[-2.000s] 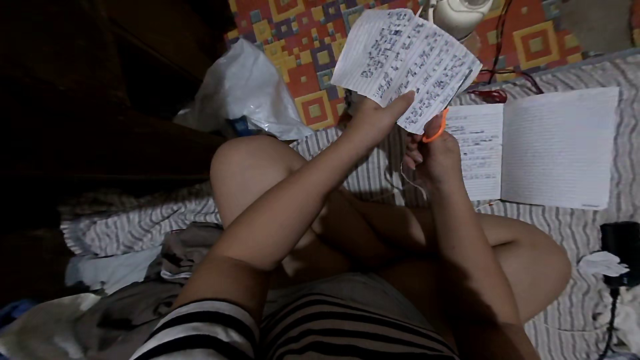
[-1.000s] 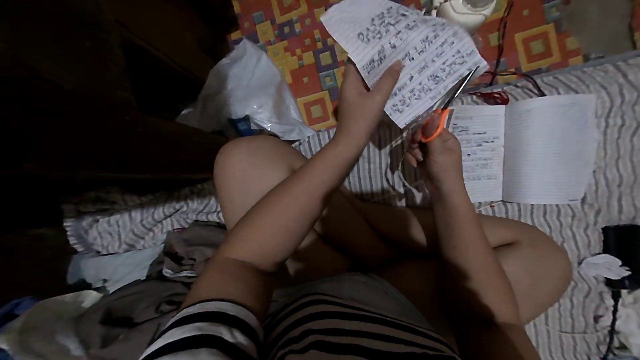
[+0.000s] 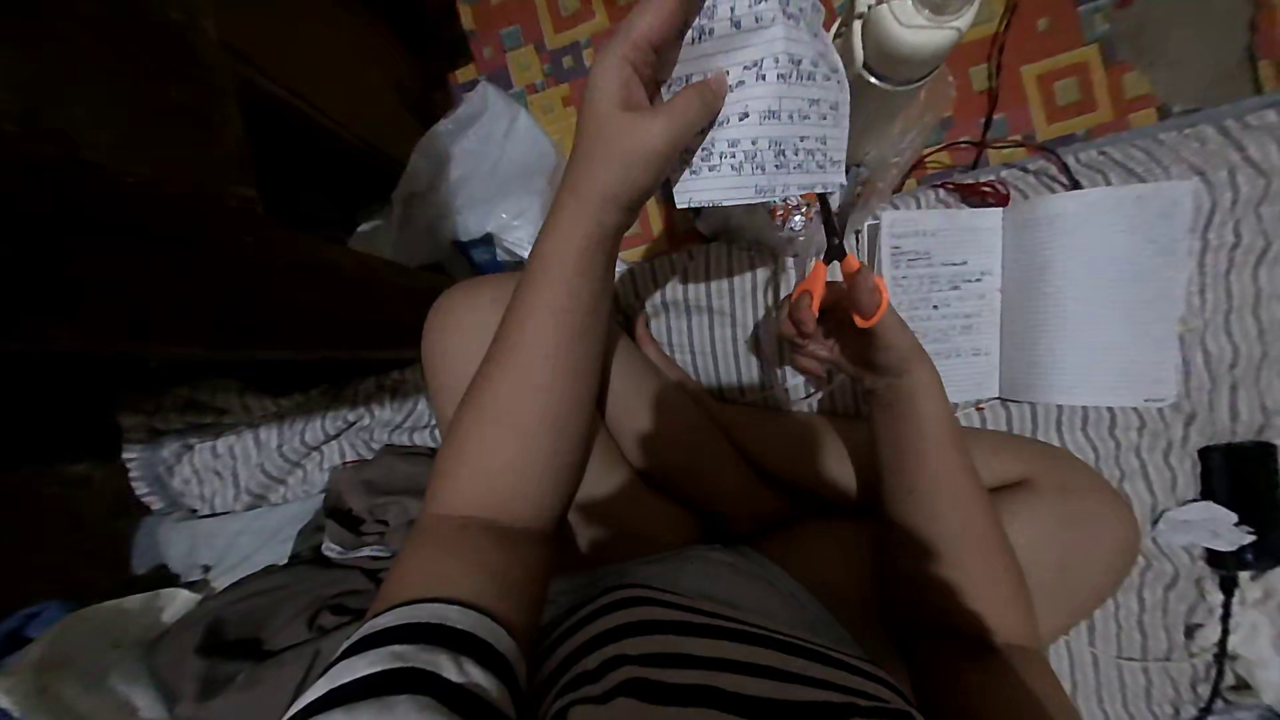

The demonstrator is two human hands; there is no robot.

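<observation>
My left hand [image 3: 640, 110] holds a sheet of lined paper [image 3: 770, 110] covered in handwriting, with the thumb on its face; the far end of the sheet is cut off by the top of the view. Below and right of it, my right hand [image 3: 850, 325] has its thumb and fingers in the orange handles of a pair of scissors [image 3: 835, 262]. The handles are spread apart. The dark blades point up toward the bottom right corner of the sheet, and their tips are hidden by the paper.
An open notebook [image 3: 1095, 295] lies on the striped cloth [image 3: 1150, 470] to the right. Behind the scissors stands a whitish object [image 3: 895, 50], beside a dark red cord [image 3: 985, 190]. A white plastic bag [image 3: 480, 170] is at the left, and a black object [image 3: 1238, 490] at the far right.
The sheet has swung from a slant to nearly upright and my left hand has moved up with it. The scissors, slanted along the sheet's right edge a second ago, now point up at its bottom corner.
</observation>
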